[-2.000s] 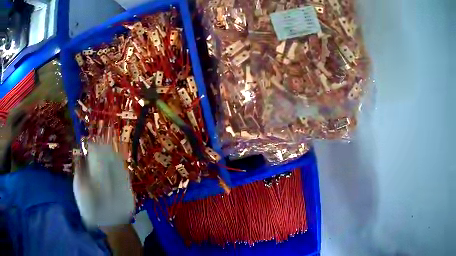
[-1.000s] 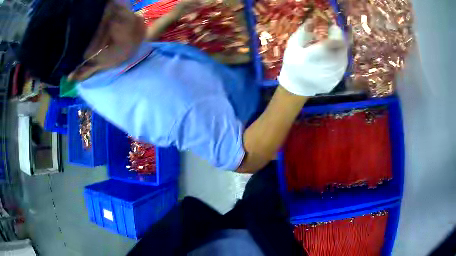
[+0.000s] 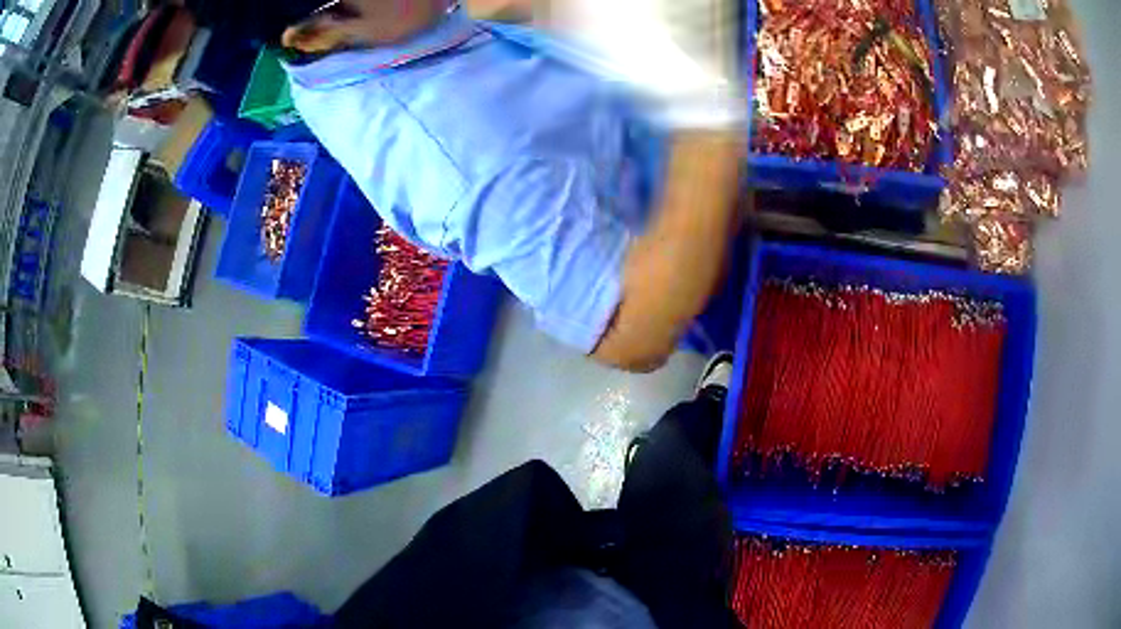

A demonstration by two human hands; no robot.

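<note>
Neither of my hands is in view. A blue crate (image 3: 1014,406) on the right holds rows of red wire leads (image 3: 873,387) with bare ends. A second blue crate (image 3: 971,590), cut off by the bottom edge, holds more red leads (image 3: 848,590). Above them, another blue crate (image 3: 904,182) holds a loose heap of copper pieces (image 3: 842,92) with red wires. A clear bag of copper pieces (image 3: 1008,117) lies at its right. Another person in a light blue shirt (image 3: 467,172) leans in; their white-gloved hand (image 3: 658,49) is blurred at the top.
My dark clothing (image 3: 492,541) fills the bottom middle. On the left are a closed-sided blue box with a white label (image 3: 332,424), a blue crate with red wired parts (image 3: 406,295), a blue crate of copper pieces (image 3: 280,209), a green crate (image 3: 268,92) and a pale cart (image 3: 148,234).
The view has swung back, showing more floor and crates at the left. The crates of red leads now show more fully. The other person's gloved hand has moved left, off the copper heap.
</note>
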